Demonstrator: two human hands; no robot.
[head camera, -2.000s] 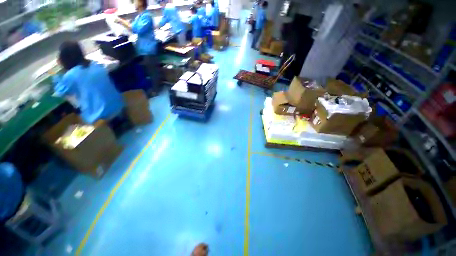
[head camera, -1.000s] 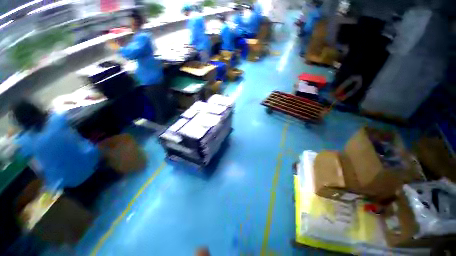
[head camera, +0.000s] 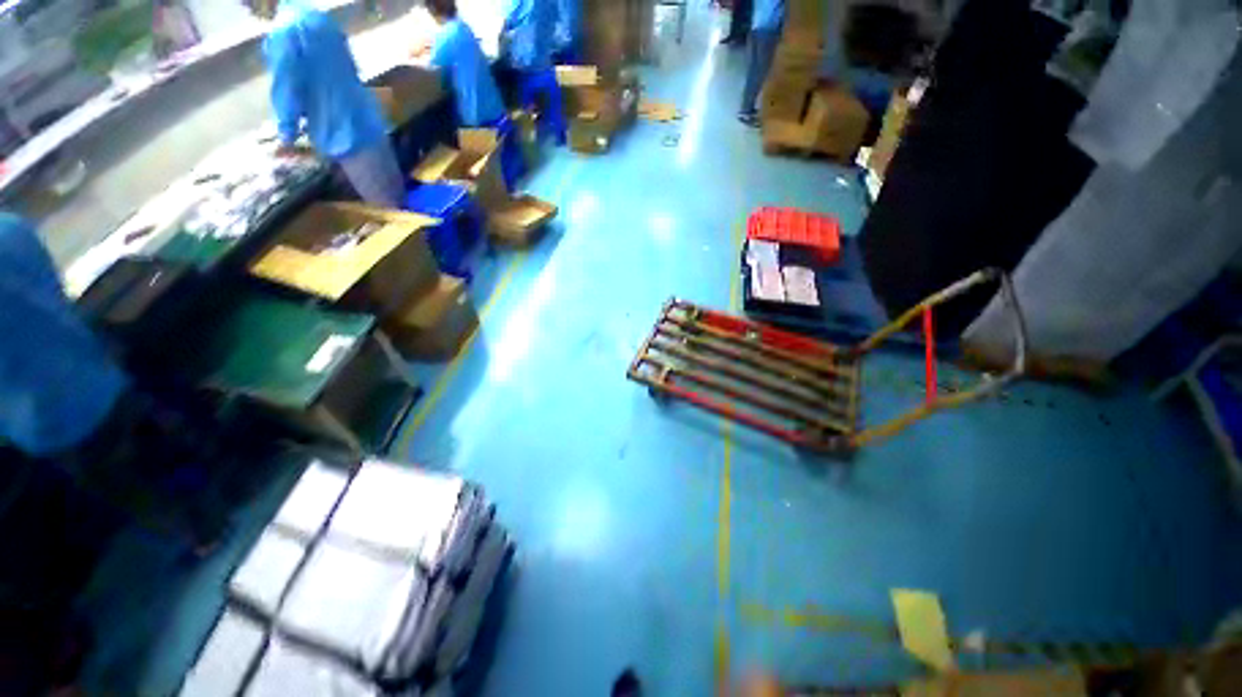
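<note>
No hand shows clearly; a small blurred skin-toned patch lies at the bottom edge of the head view, and I cannot tell which hand or what it is. Nearest in front at the lower left is a load of white bundles (head camera: 357, 581), stacked side by side with dark gaps between them. A platform trolley (head camera: 763, 375) with a slatted bed and orange-red frame stands right of centre, its tall handle to the right. Its bed carries nothing.
A red crate (head camera: 794, 233) and a black crate (head camera: 781, 283) sit behind the trolley. Open cartons (head camera: 347, 252) stand along the bench at left. People in blue smocks (head camera: 322, 85) are at the bench. Brown cartons (head camera: 815, 120) stand at the back; a covered grey stack (head camera: 1131, 204) is at right.
The view has moved forward along the aisle. The trolley and white bundles appear nearer, the bundles now lower left. The loaded pallet at right has mostly left the picture.
</note>
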